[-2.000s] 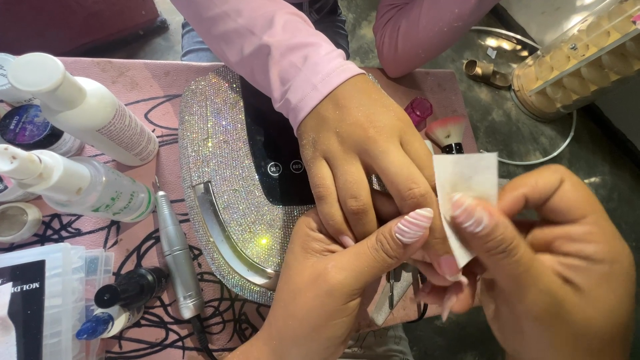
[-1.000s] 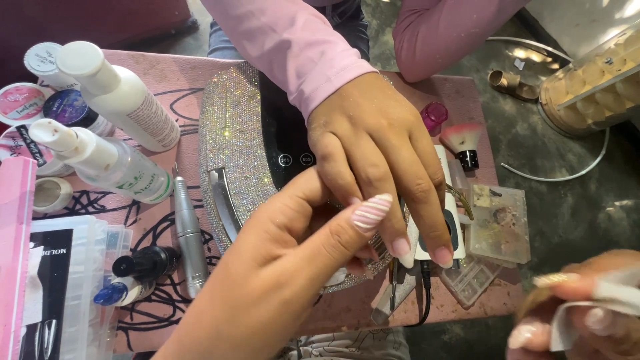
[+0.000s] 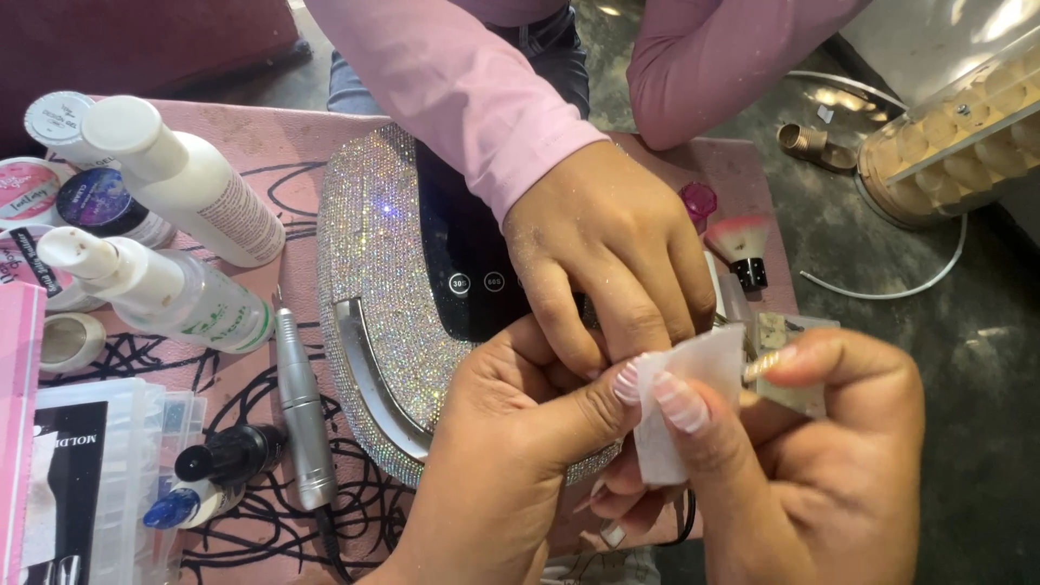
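Another person's hand (image 3: 609,244), in a pink sleeve, lies palm down over a rhinestone-covered nail lamp (image 3: 382,227). My left hand (image 3: 520,431) grips a finger of that hand between thumb and fingers, its striped thumbnail uppermost. A thin white wipe (image 3: 691,390) is pinched between the thumb and fingers of my right hand (image 3: 780,455), pressed around the fingertip that my left hand steadies. The wipe hides that fingertip and its nail.
At left stand a white pump bottle (image 3: 203,187), a clear alcohol bottle (image 3: 179,292), several jars and a dark bottle (image 3: 231,453). A silver nail drill (image 3: 302,406) lies beside the lamp. A powder brush (image 3: 743,252) and a clear box (image 3: 792,333) are at right.
My right hand, at the lower right a second ago, has come back to the other person's fingers with the wipe. My left hand has taken hold closer to the fingertips.
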